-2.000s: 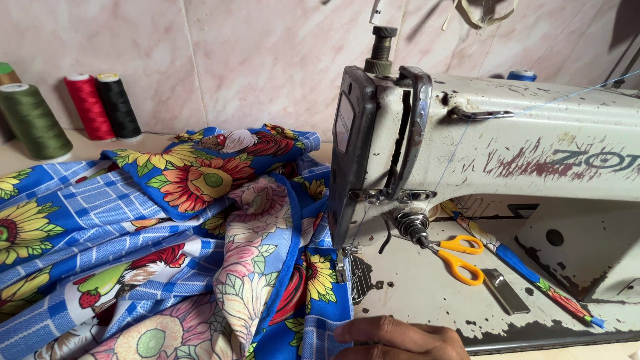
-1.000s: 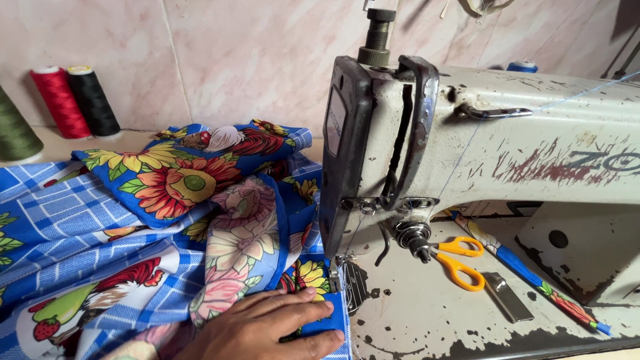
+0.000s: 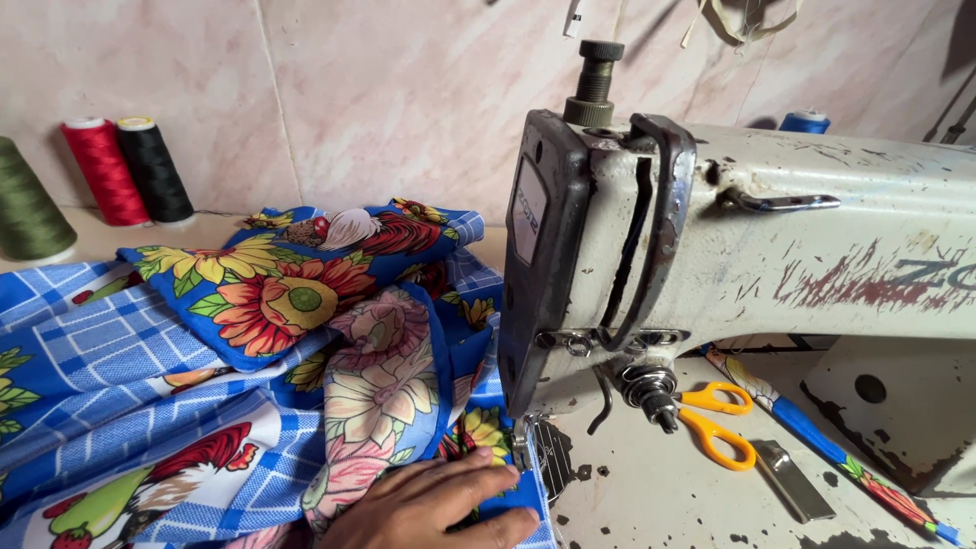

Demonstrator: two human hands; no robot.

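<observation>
My left hand [image 3: 438, 503] lies palm down on the printed cloth [image 3: 290, 305], at the bottom centre of the head view, with its fingers spread and pointing right. Its fingertips rest just left of the presser foot [image 3: 521, 444] of the industrial sewing machine [image 3: 762, 229]. A blue edge of the cloth lies beside the foot and the needle plate [image 3: 553, 457]. The cloth is bunched, with sunflowers, roosters and blue checks. My right hand is not in view.
Orange-handled scissors [image 3: 720, 435], a small metal piece [image 3: 793, 480] and a rolled strip of printed cloth [image 3: 823, 442] lie on the machine bed. Green [image 3: 30, 202], red [image 3: 105, 171] and black [image 3: 155, 171] thread cones stand at the back left, by the tiled wall [image 3: 396, 99].
A hand, apparently my right, was at the cloth's edge at the bottom of the oldest frame and has left the view. My left hand has come onto the cloth from the lower left.
</observation>
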